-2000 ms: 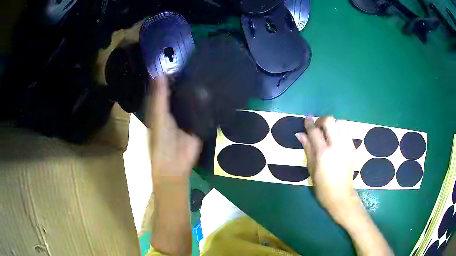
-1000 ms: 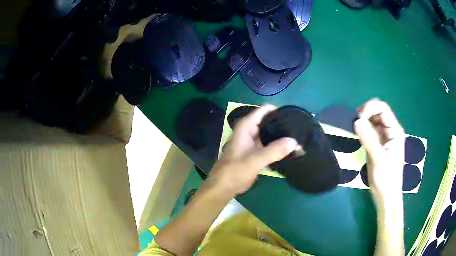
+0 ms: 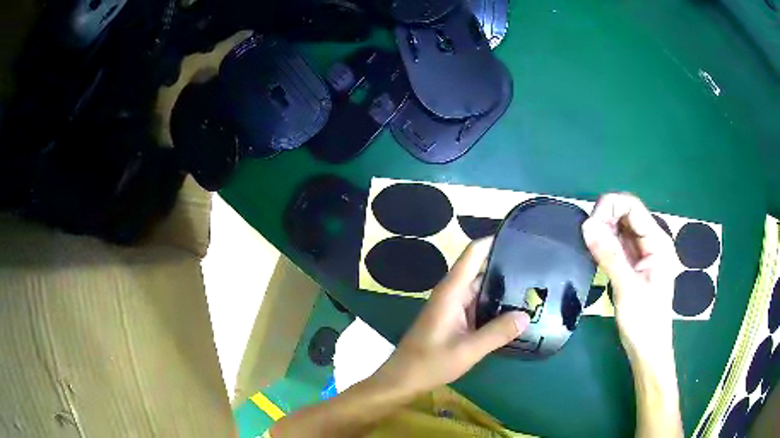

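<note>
My left hand (image 3: 445, 329) holds a black oval plate (image 3: 543, 261) over the backing sheet, with the thumb beside its small cut-out. A darker area covers the plate's upper end; whether it is a pad is unclear. My right hand (image 3: 629, 248) is at the plate's upper right edge with its fingers curled and pinched; I cannot tell whether it grips something. The pale backing sheet (image 3: 369, 278) lies flat under the plate, with black pads (image 3: 413, 210) showing at its left and right ends. The plate and right hand hide its middle.
Loose black plates (image 3: 449, 73) overlap at the upper left, and another (image 3: 325, 218) lies left of the sheet. The open carton (image 3: 103, 325) stands at the left, with a dark pile above it. More pad sheets (image 3: 740, 342) lie at the right edge of the green bench (image 3: 633, 111).
A plate came from the left in my left hand. It is now turned, showing its glossy face and cut-out. My right hand has moved from the sheet to the plate's edge.
</note>
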